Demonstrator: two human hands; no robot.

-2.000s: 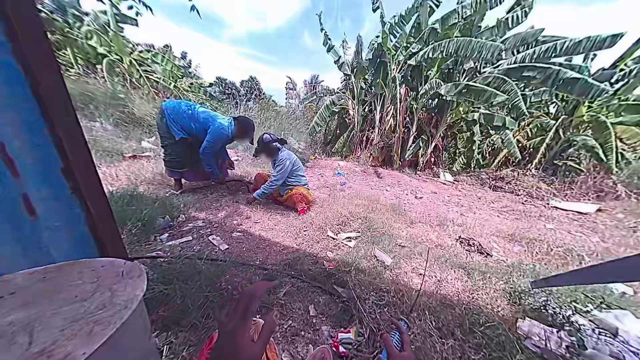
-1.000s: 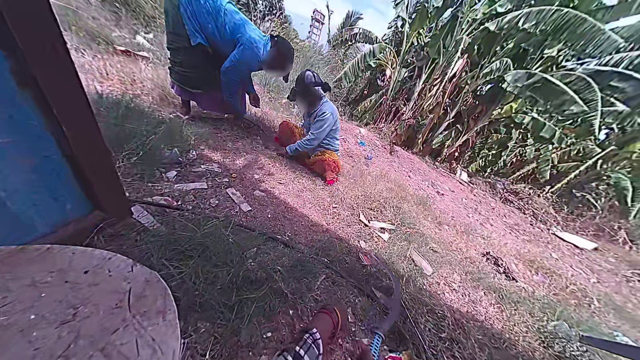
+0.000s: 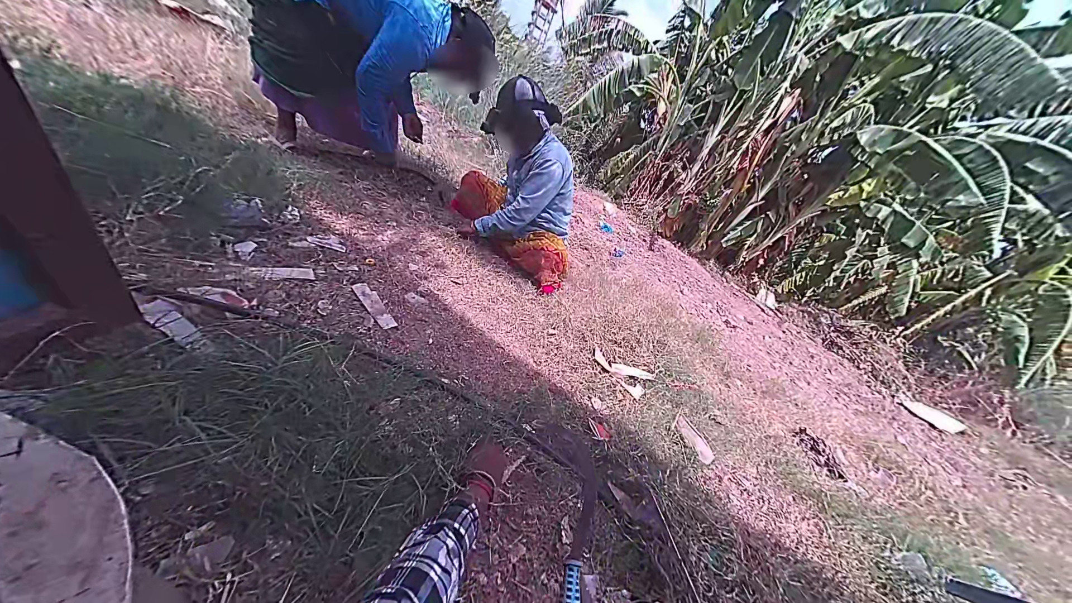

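Note:
My left hand (image 3: 487, 465), with a bangle at the wrist and a plaid sleeve, reaches over grass and dry ground at the lower middle. It is blurred, so its fingers and anything between them cannot be made out. Just right of it is a sickle with a curved dark blade (image 3: 584, 502). The sickle's blue and black handle (image 3: 573, 579) runs down to the bottom edge. My right hand is outside the view. A dark hose or cable (image 3: 444, 383) crosses the ground beyond my left hand.
One person in blue (image 3: 394, 63) bends over at the upper left; another in a cap (image 3: 532, 188) sits on the ground. A round pale surface (image 3: 59, 511) and a dark post (image 3: 63, 218) stand at left. Banana plants (image 3: 804, 151) line the right; litter (image 3: 374, 306) lies about.
The view has turned and tilted. My left arm has stretched forward over the ground. My right hand, seen at the sickle's handle two seconds ago, is out of view.

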